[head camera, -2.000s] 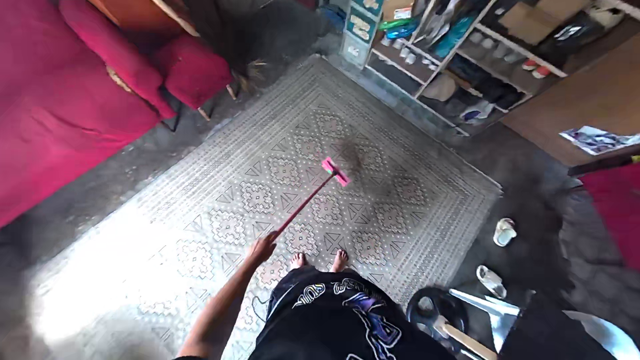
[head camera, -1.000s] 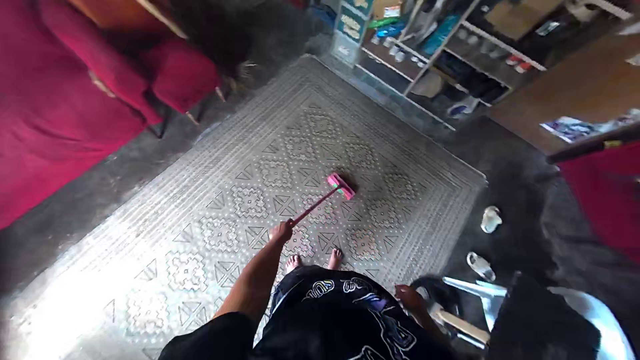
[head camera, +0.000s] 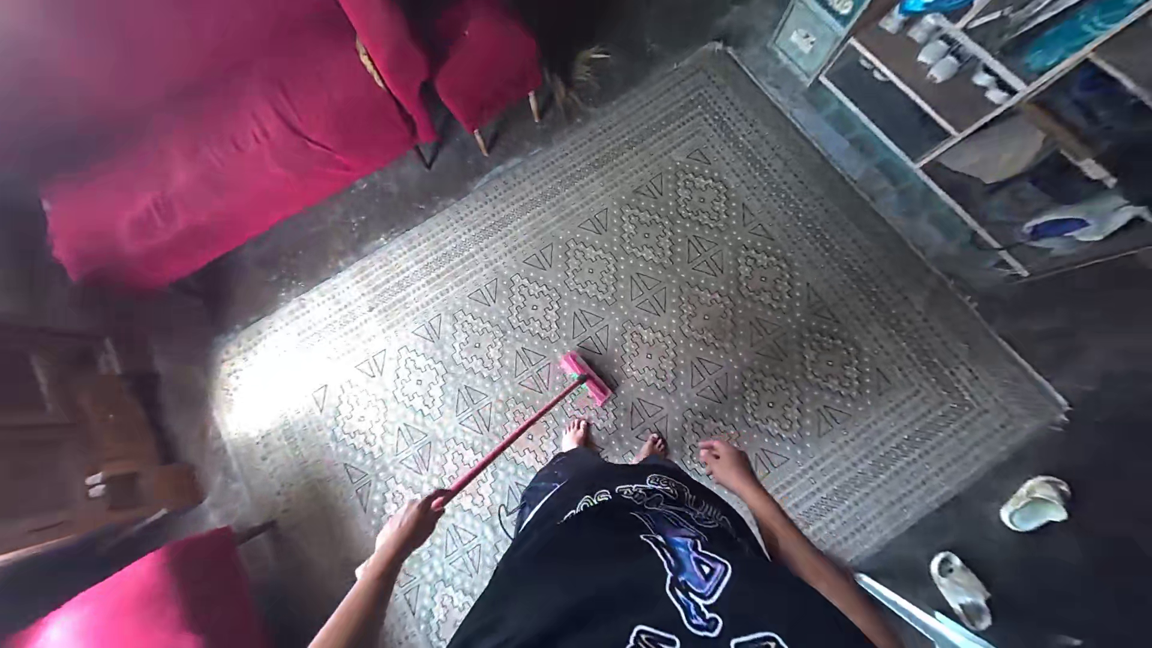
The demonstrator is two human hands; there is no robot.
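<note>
My left hand [head camera: 412, 529] is closed around the upper end of the red handle of a pink push broom [head camera: 587, 379]. The broom's head rests on the patterned rug [head camera: 765, 423], just in front of my bare feet [head camera: 576, 435]. My right hand [head camera: 727, 463] hangs over the rug to the right of my feet, holding nothing that I can see, its fingers loosely bent.
A red-covered sofa [head camera: 270, 135] and a red chair [head camera: 486, 63] stand beyond the rug's upper left edge. Open shelving [head camera: 954, 135] with shoes is at upper right. Two pale clogs [head camera: 1035, 504] lie on the dark floor at right. Another red seat [head camera: 153, 598] is at lower left.
The broom's head has come back close to my feet from farther out on the rug. My right hand has moved out over the rug. The view has turned toward the left.
</note>
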